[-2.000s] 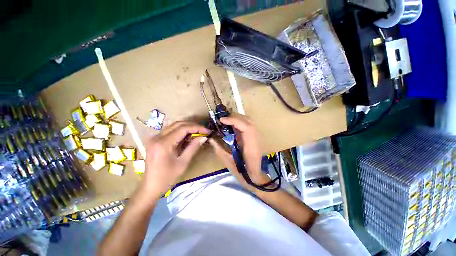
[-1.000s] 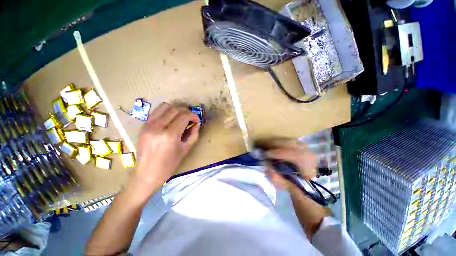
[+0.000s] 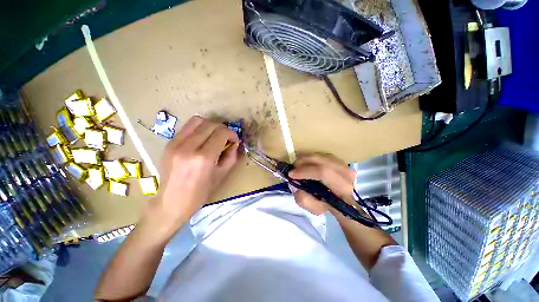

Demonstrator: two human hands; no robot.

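My left hand (image 3: 198,159) rests on the tan board, its fingertips closed on a small yellow-edged battery cell (image 3: 226,152), mostly hidden by the fingers. A small blue circuit board (image 3: 235,127) lies at those fingertips. My right hand (image 3: 322,180) holds the soldering iron (image 3: 283,169) like a pen, its metal tip reaching left to the cell and blue board; exact contact cannot be told. A blue-and-white piece with a thin wire (image 3: 164,125) lies left of my left hand. A loose pile of yellow-edged cells (image 3: 94,139) lies further left.
A black fan (image 3: 295,44) stands at the back, its cord on the board. Beside it is a grey box (image 3: 418,53) of silvery bits, then a black unit with a metal bracket (image 3: 498,52). Clear blister trays (image 3: 35,183) lie far left. A tall tray stack (image 3: 473,218) stands lower right.
My left hand moved its cell down to the blue board. My right hand swung right with the iron, then brought its tip back to my left fingertips. The camera view has shifted.
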